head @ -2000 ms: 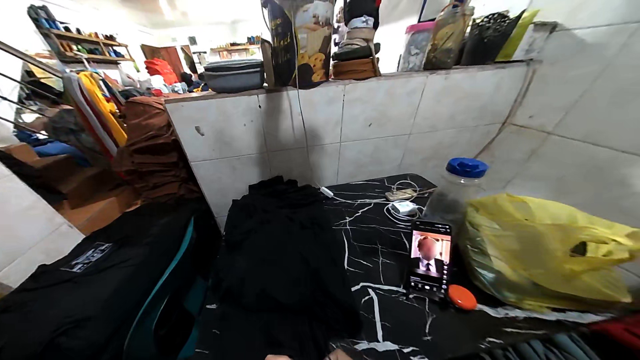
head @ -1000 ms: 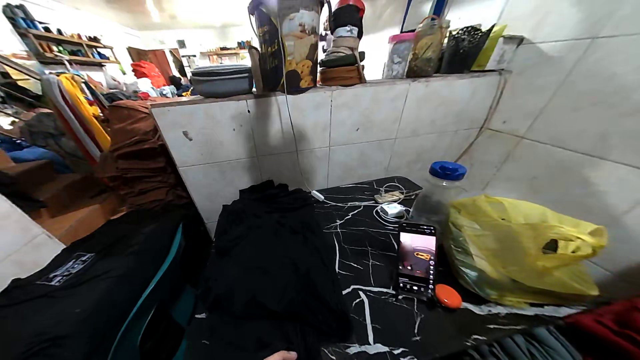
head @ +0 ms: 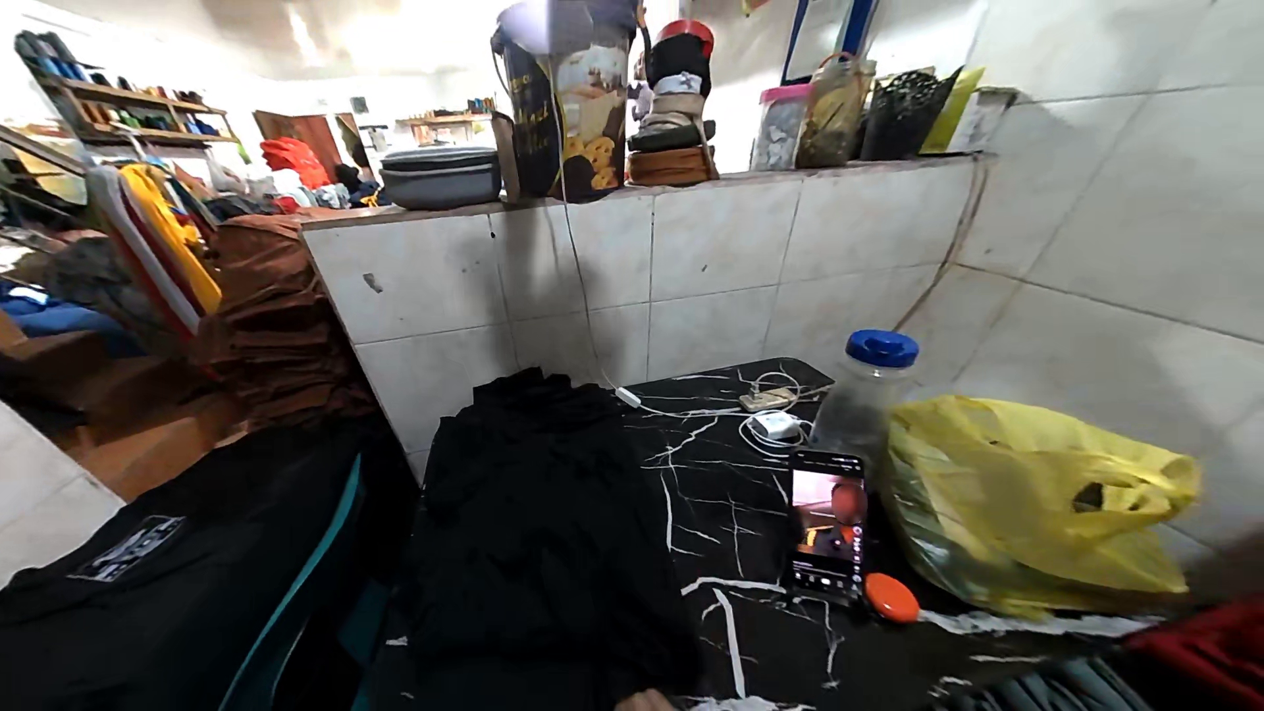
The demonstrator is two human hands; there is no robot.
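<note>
A stack of black cloth (head: pixel 553 533) lies on the black marble-patterned tabletop (head: pixel 731 533). At the bottom edge of the view a small part of a hand (head: pixel 644 701) shows beside the lower right of this cloth; it seems to be my right hand, and its grip is cut off. My left hand is out of view. A smartphone (head: pixel 828 523) with a lit screen stands tilted against a clear plastic jar with a blue lid (head: pixel 882 349). An orange round object (head: pixel 891 597) lies by the phone's lower right corner.
A yellow plastic bag (head: pixel 1037 504) sits right of the jar. White charger and cable (head: pixel 775 425) lie behind the phone. A tiled half wall (head: pixel 711 257) carries a printed bucket (head: pixel 592 109), a grey case (head: pixel 441 178) and jars. Black fabric with teal trim (head: pixel 197 553) is at left; red cloth (head: pixel 1205 642) at lower right.
The phone's screen picture has changed. The small visible part of the hand at the bottom edge has shifted slightly in view. The black cloth stack stays in place on the table.
</note>
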